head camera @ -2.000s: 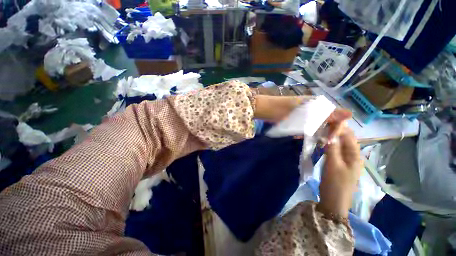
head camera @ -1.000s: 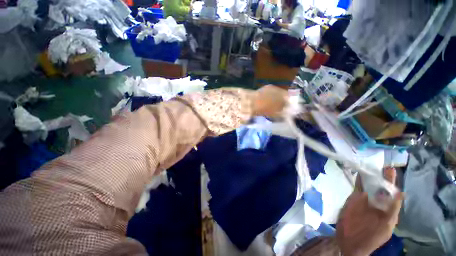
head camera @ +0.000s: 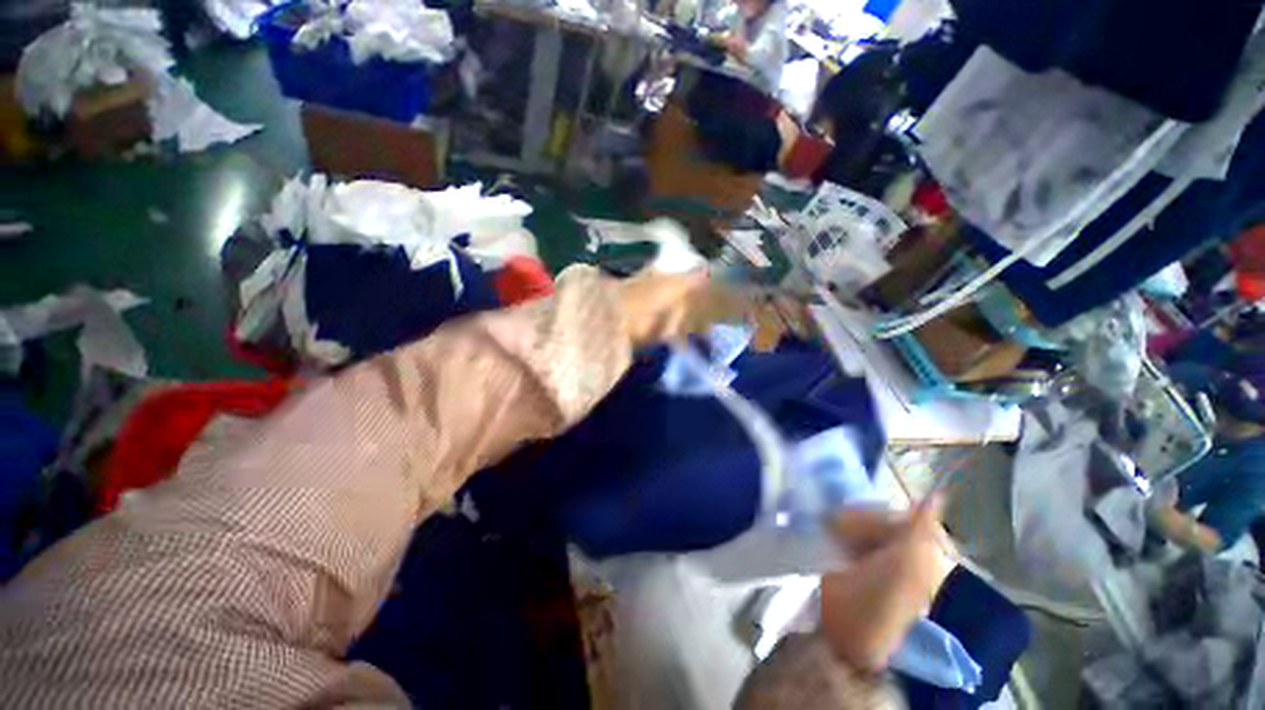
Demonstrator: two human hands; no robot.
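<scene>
A navy panel (head camera: 652, 479) lies in front of me, its lower part folded up. My left hand (head camera: 666, 301) is blurred beyond its far edge, with a small white piece (head camera: 676, 248) at its fingers. My right hand (head camera: 882, 572), also blurred, is at the panel's right side and grips a pale blue and white cloth (head camera: 830, 474). A narrow white strip (head camera: 756, 430) runs from that cloth towards another light blue piece (head camera: 705, 358) on the navy cloth.
A red-rimmed basket (head camera: 522, 280) of white and navy pieces stands at the left. Blue bin (head camera: 347, 67) and cardboard box (head camera: 375, 146) are behind. A turquoise crate (head camera: 909, 358) and hanging cloth with white strips (head camera: 1047, 153) are at the right. A person's arm shows far right.
My view has turned. My right hand has moved left and taken hold of pale cloth, and the navy panel's lower corner has folded up. My left hand has moved left with a white piece.
</scene>
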